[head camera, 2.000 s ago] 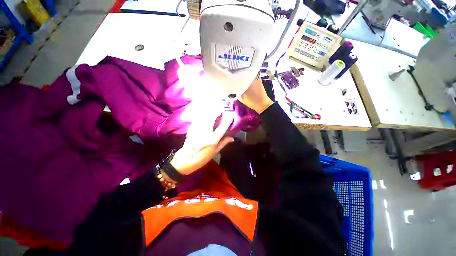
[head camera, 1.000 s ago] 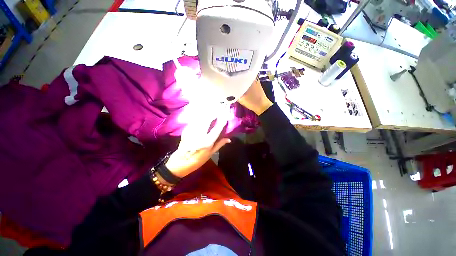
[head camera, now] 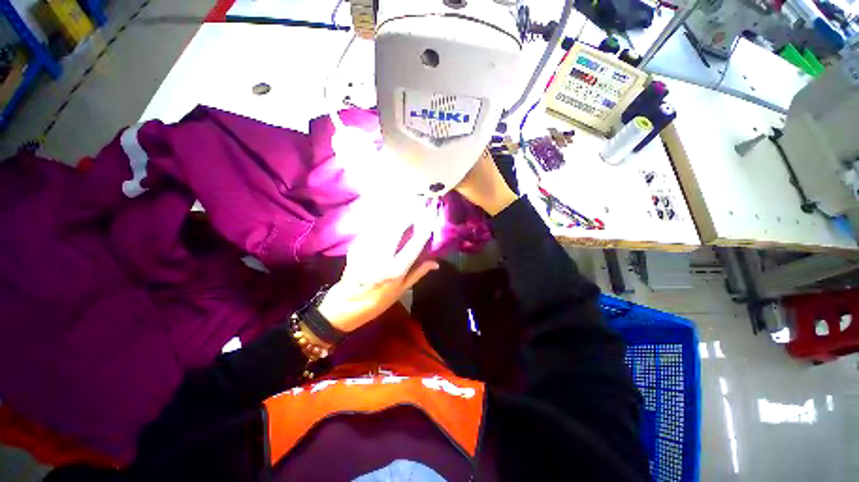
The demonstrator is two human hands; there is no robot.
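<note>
A maroon garment (head camera: pixel 254 188) lies over the machine table (head camera: pixel 273 56) and hangs down at the left; it turns bright magenta under the lamp. The off-white JUKI machine head (head camera: pixel 447 75) stands over it. My left hand (head camera: pixel 372 282) lies on the cloth just below the head, fingers washed out by glare, so its grip cannot be told. My right hand (head camera: pixel 487 184) is at the right side of the head, partly hidden behind it, by the cloth's bunched edge; its fingertips are not visible. The needle area is lost in glare.
A beige control panel (head camera: pixel 593 87), a white thread cone (head camera: pixel 625 141), a dark purple cone (head camera: pixel 648 105), a purple thread bundle (head camera: pixel 546 152) and red-black snips (head camera: pixel 571 213) are on the right. A blue crate (head camera: pixel 665 377) stands below right, a red crate (head camera: pixel 821 323) beyond it.
The cloth and both hands are almost unchanged. The view has shifted slightly, with the machine head a little further right than one second ago.
</note>
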